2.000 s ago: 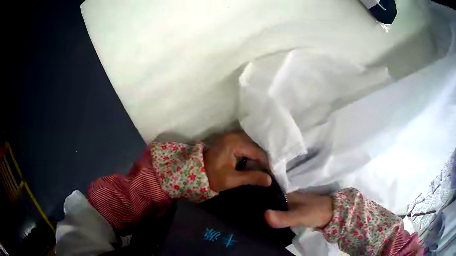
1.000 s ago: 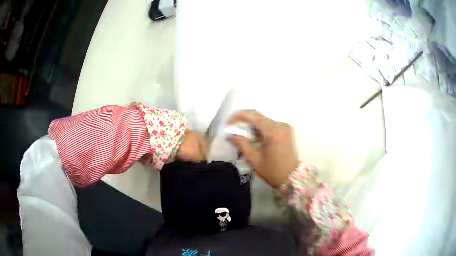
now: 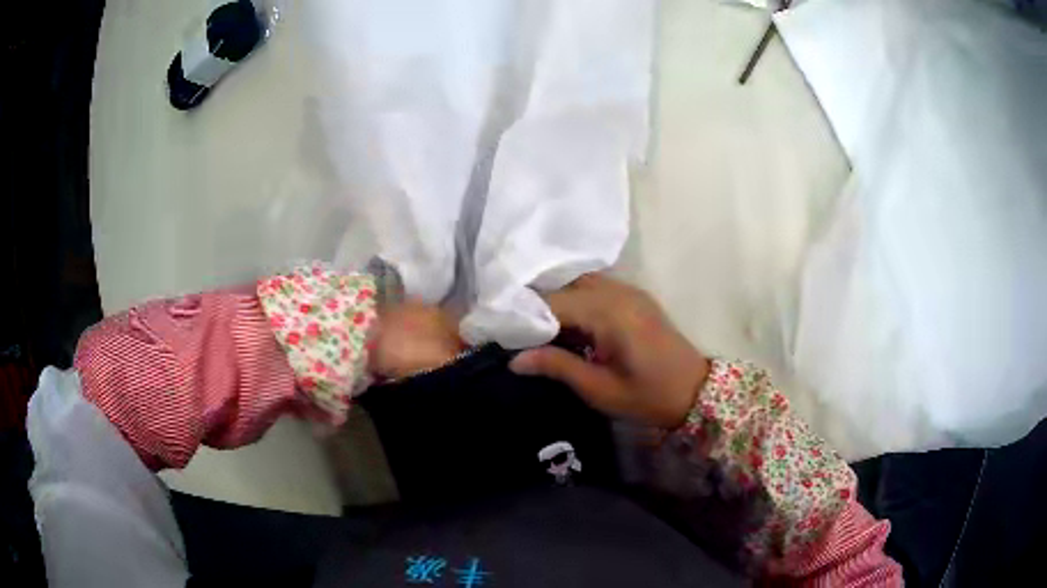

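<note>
The black bag [image 3: 477,431] stands upright against the dark apron, its white figure logo at the lower right and its zipper edge on top. A white stuffing sheet [image 3: 551,172] runs from the far side of the table down into the bag's mouth, bunched at its near end. My left hand [image 3: 416,341] is at the left of the opening, blurred, its fingers partly hidden behind the bag's edge and paper. My right hand [image 3: 626,350] grips the right side of the opening, thumb in front, fingers behind beside the paper.
A black strap bundle [image 3: 216,54] with a white band lies on the cream table [image 3: 149,207] at the far left. A thin dark stick [image 3: 759,52] lies at the far right. More white sheets [image 3: 941,230] cover the right side and hang near the table's front edge.
The white sheet's bunched end is now at the bag's mouth. My right hand has moved down from above the bag onto its right edge. The view has shifted, showing more of the strap bundle.
</note>
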